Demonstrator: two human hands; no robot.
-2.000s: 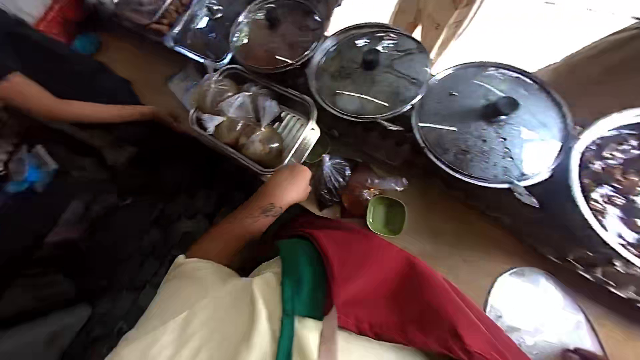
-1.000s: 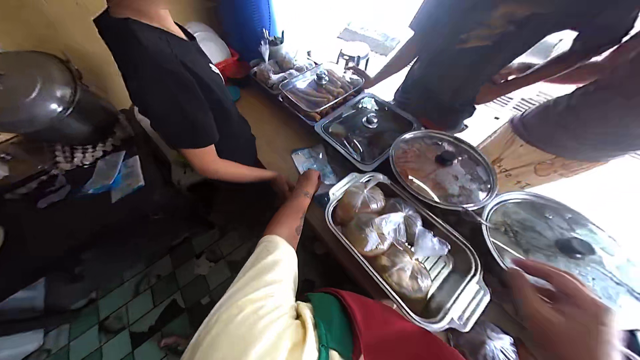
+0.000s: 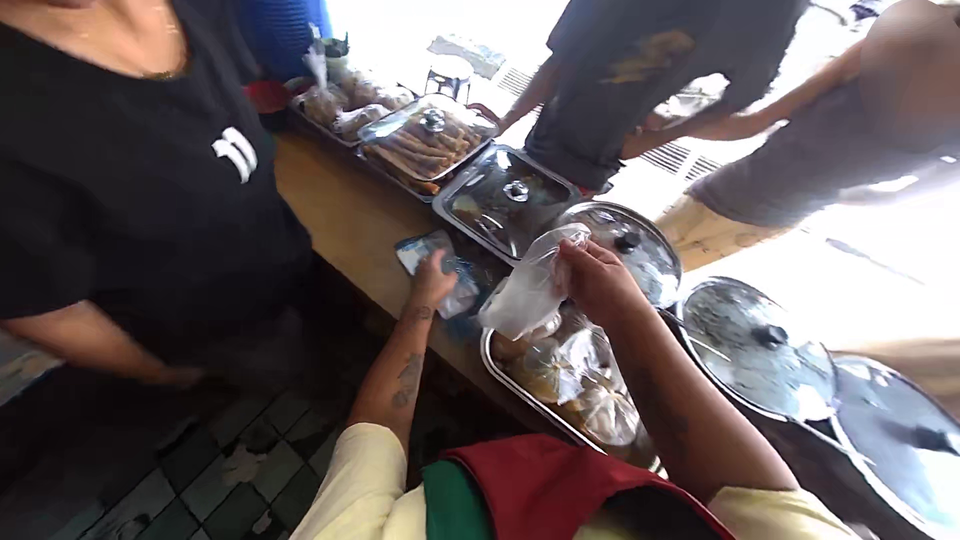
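Note:
My right hand (image 3: 596,281) grips a clear plastic bag (image 3: 525,289) by its upper edge, above the near end of a metal tray (image 3: 536,409). Knotted plastic bags of food (image 3: 577,367) lie in that tray. To the left, my left hand (image 3: 433,279) rests on a pack of plastic bags (image 3: 416,251) at the table's edge; whether its fingers hold part of the pack is unclear. A square glass-lidded dish (image 3: 506,199) stands just beyond both hands.
Round pots with glass lids (image 3: 757,345) line the right side. Farther off are a lidded tray of rolled food (image 3: 431,142) and more bagged food (image 3: 349,101). A person in a black shirt (image 3: 142,180) stands at left beside the wooden table (image 3: 330,199); other people stand across it.
The clear bag is now in my right hand, which was empty above a pot lid one second ago. My left hand has moved from the tray's handle to the bag pack. The view has swung left.

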